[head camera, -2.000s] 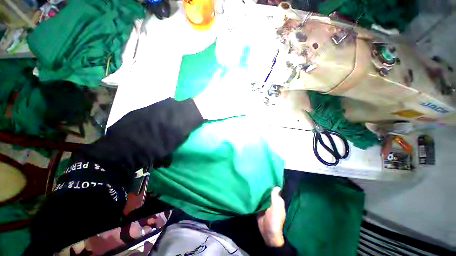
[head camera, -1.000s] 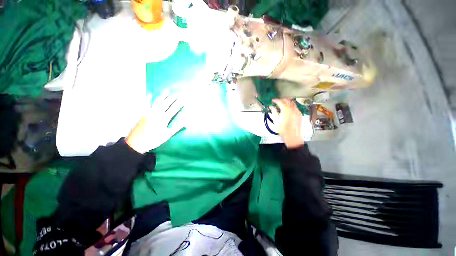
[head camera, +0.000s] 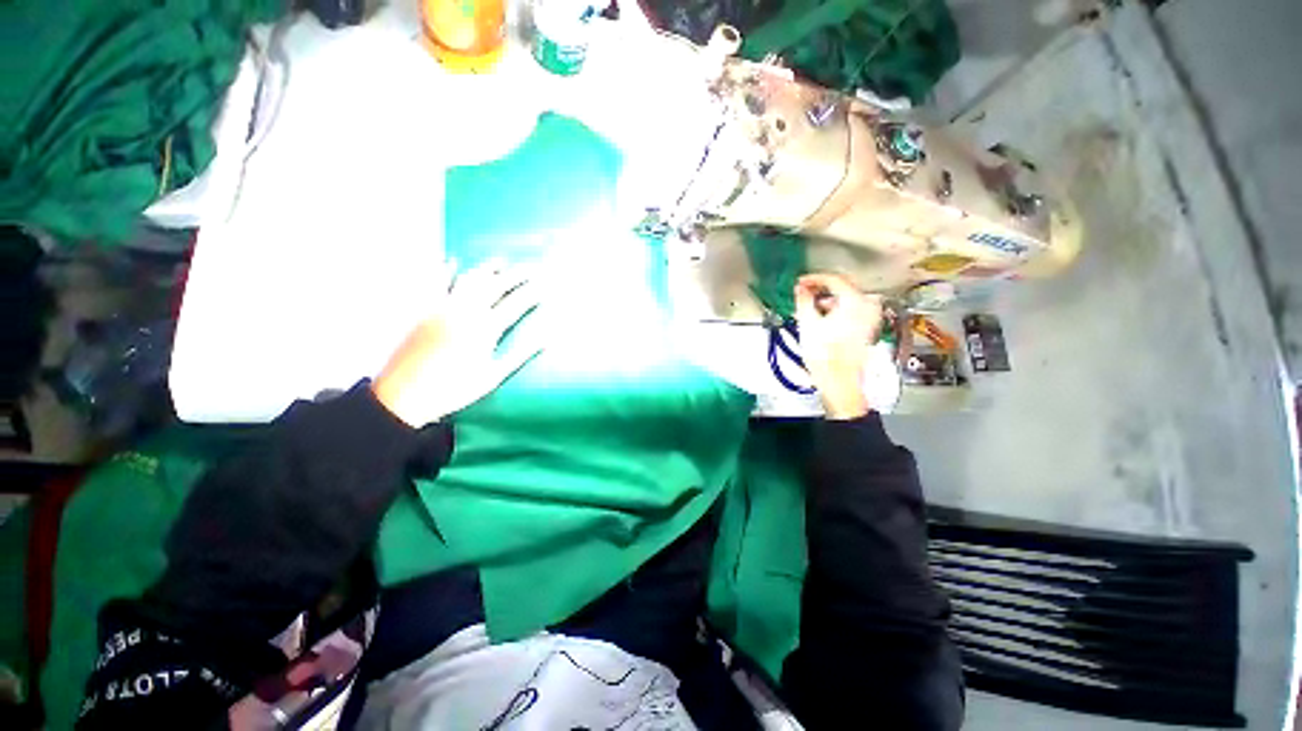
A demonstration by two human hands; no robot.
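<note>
The green fabric panel [head camera: 571, 479] lies on the white table and hangs over the lap; its middle is washed out by the lamp. My left hand [head camera: 464, 346] lies flat on the panel with fingers spread, left of the needle area [head camera: 660, 226]. My right hand [head camera: 840, 336] is under the machine arm at the table's right end, fingers curled, partly over the scissors [head camera: 785, 357]. Whether it grips them or the green cloth beside it cannot be told. The cream sewing machine [head camera: 900, 193] stands at upper right.
Heaped green cloth [head camera: 100, 107] is at upper left. An orange bottle [head camera: 464, 29] and a white-green container [head camera: 561, 43] stand at the table's top. A small tray [head camera: 931, 354] and black box [head camera: 985, 343] sit at the right end. A black slatted item [head camera: 1092, 614] is at lower right.
From two seconds ago, my right hand has moved from the panel's lower edge to the scissors, and my left hand now shows flat on the panel. Since one second ago, my right fingers have curled more.
</note>
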